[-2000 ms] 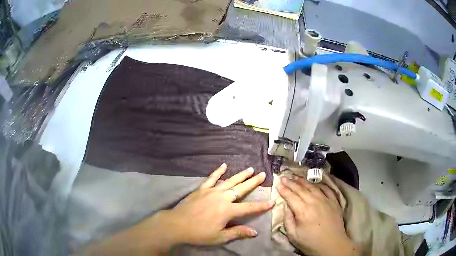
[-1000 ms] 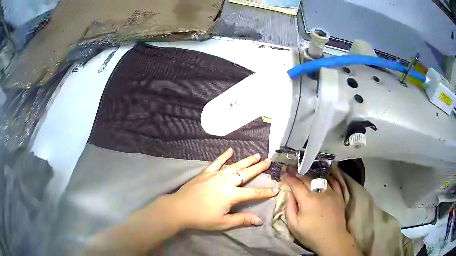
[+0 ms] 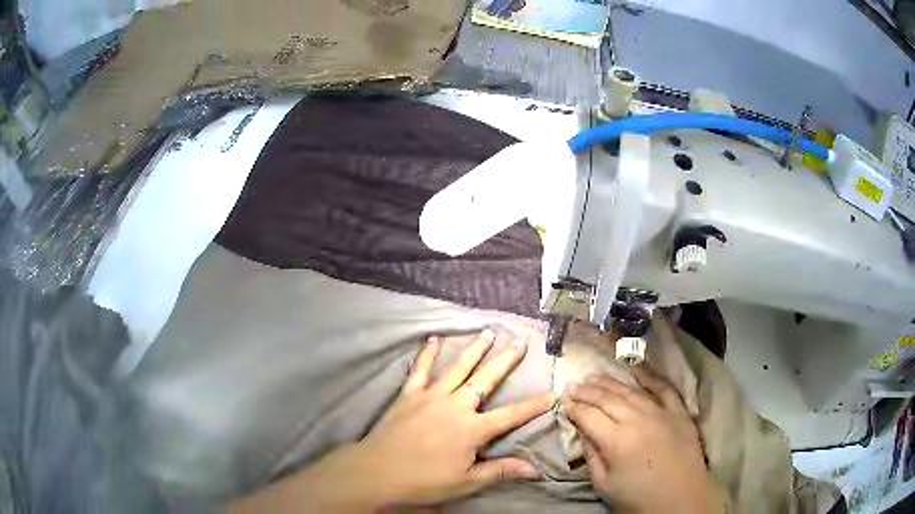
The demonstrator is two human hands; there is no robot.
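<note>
A dark brown panel (image 3: 371,191) lies on the white table, joined along its lower edge to a grey-taupe panel (image 3: 271,341). Beige cloth (image 3: 732,422) lies right of the needle area. My left hand (image 3: 431,432) rests flat on the grey-taupe cloth, fingers spread, with a ring on one finger. My right hand (image 3: 642,442) lies on the cloth just below the presser foot (image 3: 562,326), fingers bent over the beige edge. Whether its fingers pinch the cloth is hard to tell. The needle itself is hidden.
The sewing machine head (image 3: 763,231) fills the right side, with a blue hose (image 3: 692,120) along it. Brown cardboard (image 3: 271,50) and clear plastic edge the table (image 3: 150,241) at upper left. A booklet (image 3: 547,18) lies at the top.
The brown panel and its seam have shifted up and right, with more grey-taupe cloth now showing. My left hand now lies wholly on grey-taupe cloth. My right hand sits slightly lower.
</note>
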